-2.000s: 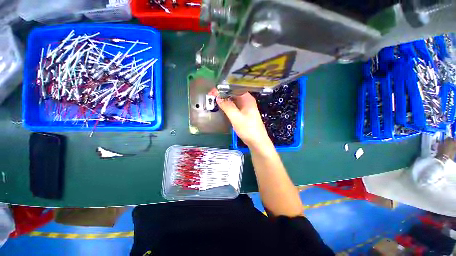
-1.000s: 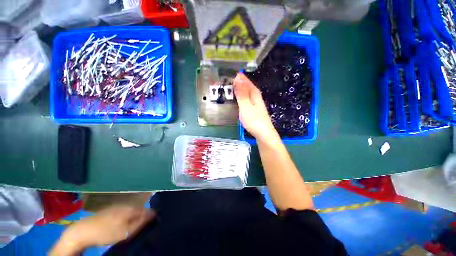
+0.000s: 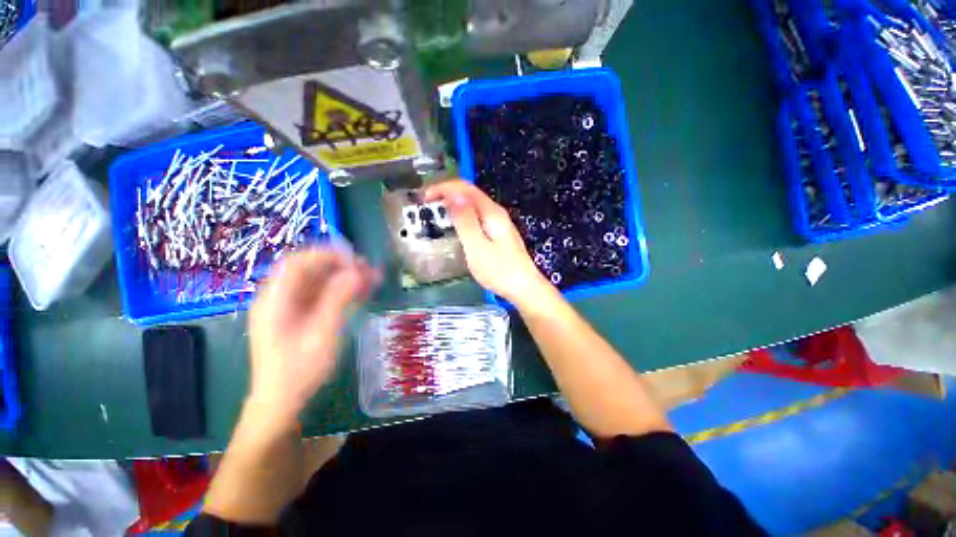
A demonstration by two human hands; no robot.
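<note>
My right hand (image 3: 477, 233) is at the right side of the press fixture (image 3: 428, 218), a small metal block on a plate under the clear guard plate (image 3: 346, 115) with its yellow triangle label. Its fingertips are at the block, and whether they hold a ring part is too small to tell. My left hand (image 3: 304, 315) is blurred, in front of the left blue bin (image 3: 225, 215) of loose pins, with fingers curled; what it holds cannot be told. A clear plastic box (image 3: 435, 362) with a row of red-and-white pins lies nearest my body. The middle blue bin (image 3: 550, 189) holds black ring parts.
A black rectangle, perhaps a phone (image 3: 174, 382), lies at left front. Frosted clear boxes (image 3: 61, 236) are at far left. Stacked blue bins (image 3: 865, 126) with silver parts stand at far right. White paper scraps (image 3: 816, 271) lie on the green bench top (image 3: 713, 273).
My left hand has come into view and moved up from the lower left to between the left bin and the fixture. My right hand stays at the fixture. The camera view has shifted and tilted.
</note>
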